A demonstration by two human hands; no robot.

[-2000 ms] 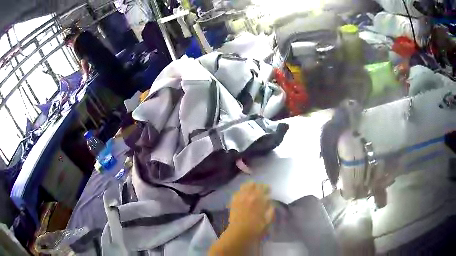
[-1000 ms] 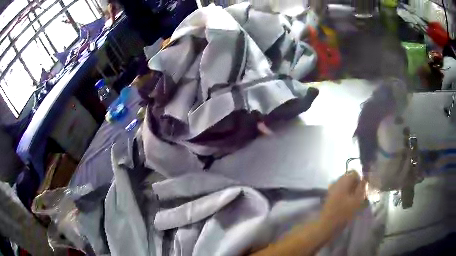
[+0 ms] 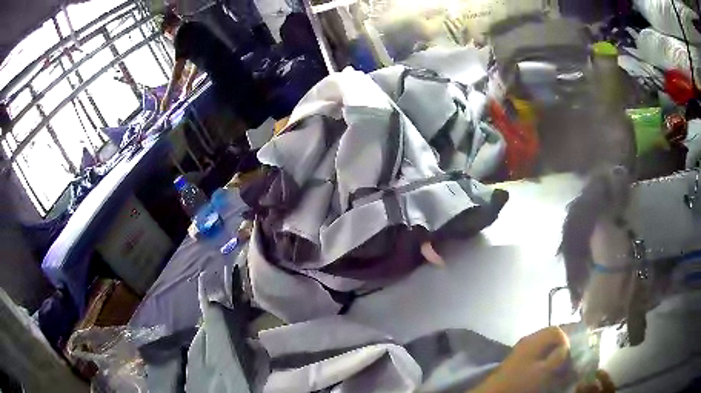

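Note:
The light grey garment piece with dark grey parts (image 3: 330,345) lies along the front of the table and runs right towards the sewing machine head (image 3: 607,269). My left hand (image 3: 538,357) is blurred, low on the cloth beside the bright needle area. Its fingertips are lost in glare, so its grip cannot be told. A small bit of what looks like my right hand (image 3: 598,381) shows at the bottom edge, right of the left hand, mostly cut off. The needle and presser foot are not clear. Dark purple cloth (image 3: 578,230) hangs on the machine head's left side.
A large heap of grey cloth (image 3: 369,153) stands behind on the white table (image 3: 530,222). A blue-capped bottle (image 3: 187,193) and clear plastic (image 3: 107,353) are at the left. A person (image 3: 204,57) stands by the barred windows. Red and green things (image 3: 649,127) are behind the machine.
My left hand has moved right from the middle of the cloth to the needle area, then lower in view. The cloth in front has shifted and refolded. The camera view has also shifted.

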